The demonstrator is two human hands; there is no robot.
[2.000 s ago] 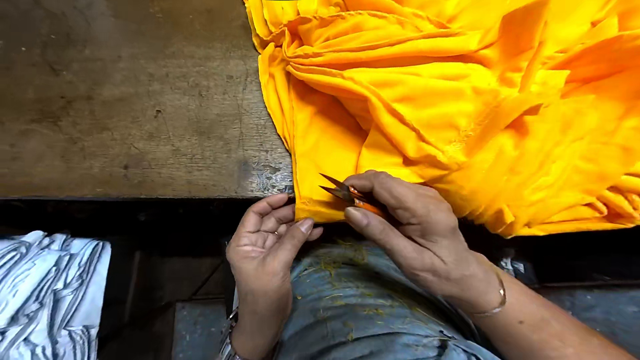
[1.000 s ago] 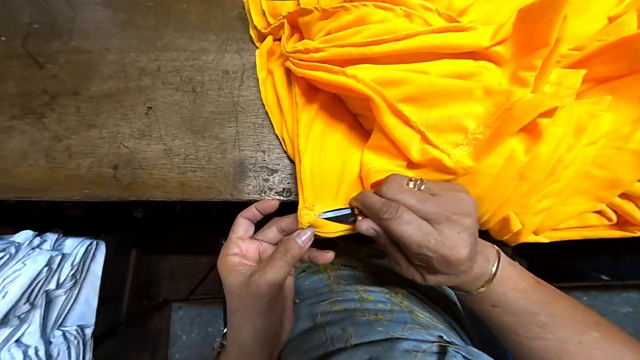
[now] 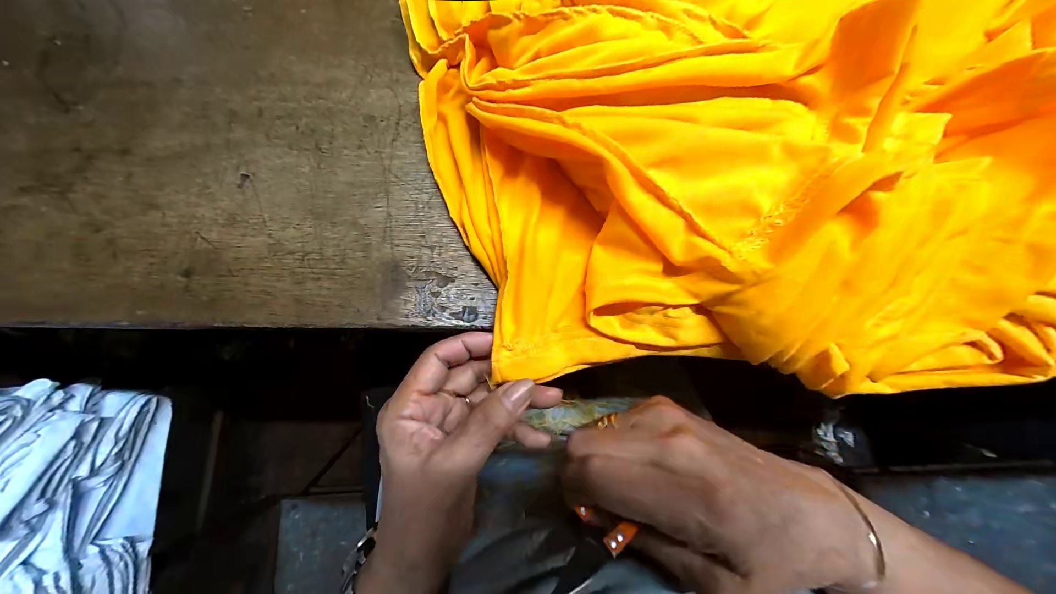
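Observation:
Bright yellow fabric [image 3: 709, 206] lies in folds over the table, its hemmed corner hanging at the front edge. Thumb and fingers of my left hand [image 3: 454, 412] pinch that corner at its lower left. Lower right of it, below the fabric's hem, my right hand [image 3: 693, 487] is curled around small thread snips with orange parts [image 3: 619, 538]. Their dark blades point down toward my lap and are partly cut off by the bottom edge of the view. The right fingertips are hidden.
The worn wooden table [image 3: 206, 165] spans the upper left, its front edge above my hands. A stack of folded white and grey cloth [image 3: 74, 487] sits at the lower left. Yellow thread bits [image 3: 569, 415] lie on my clothed lap.
My right hand has moved down off the fabric corner, and the snips, whose blades were at the hem, now point downward. My left hand still pinches the corner.

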